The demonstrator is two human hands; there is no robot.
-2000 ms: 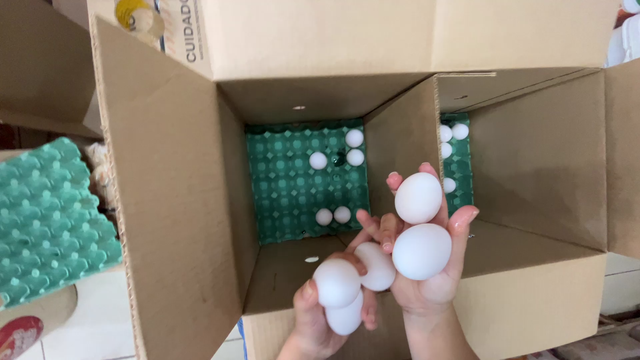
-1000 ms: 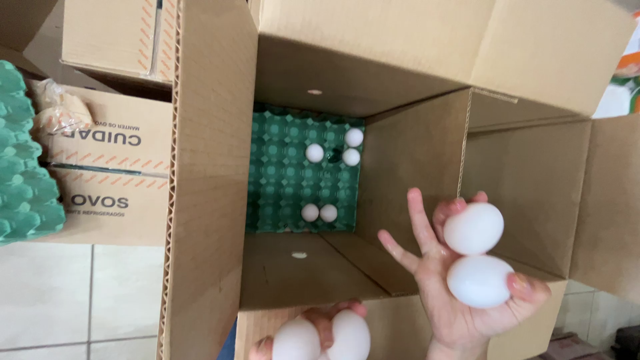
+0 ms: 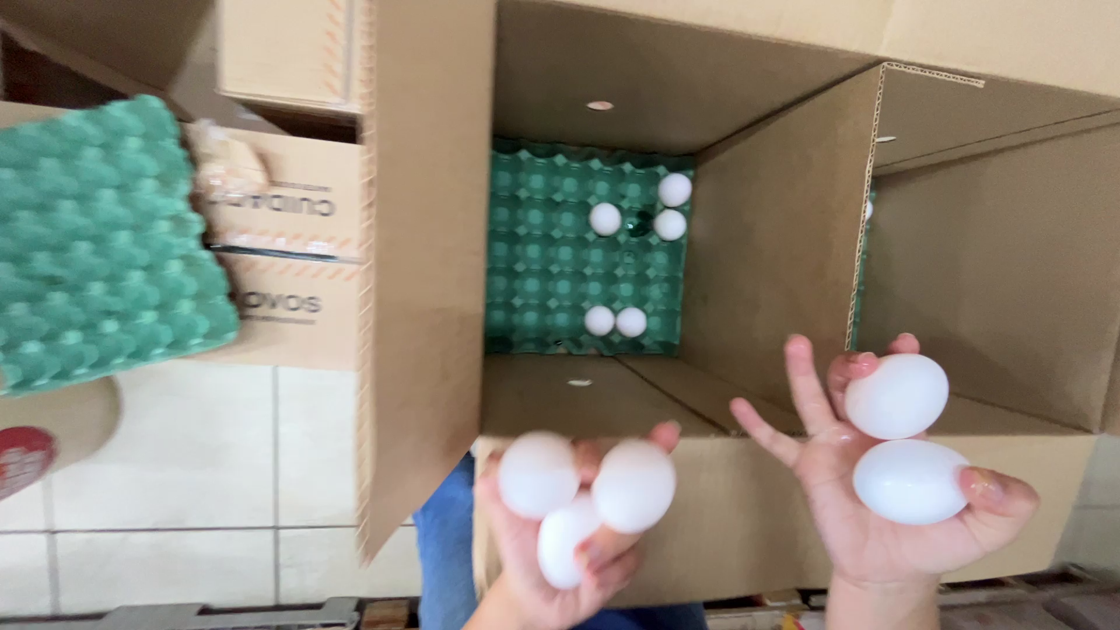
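Three white eggs [image 3: 635, 486] rest in my left hand [image 3: 573, 542], its fingers curled around them over the near wall of a cardboard box [image 3: 779, 236]. My right hand [image 3: 884, 516], to the right, holds two white eggs [image 3: 910, 481] between thumb and bent fingers, while its other two fingers are spread. Deep in the box's left compartment lies a green egg tray [image 3: 547, 262] with several white eggs [image 3: 631, 322] in its cups. A cardboard divider [image 3: 787, 210] separates it from the right compartment, where only the edge of another green tray [image 3: 864, 262] shows.
Raised box flaps stand around the opening, a tall one [image 3: 429, 262] at the left. Beyond it are a stack of green trays [image 3: 105, 245], closed cardboard boxes [image 3: 297, 306] bearing print, and a tiled floor [image 3: 324, 446]. Blue cloth [image 3: 446, 534] shows below the box.
My hands were close together two seconds ago and are now apart, each with eggs. My left hand has come up from the lower edge since one second ago. The view has shifted.
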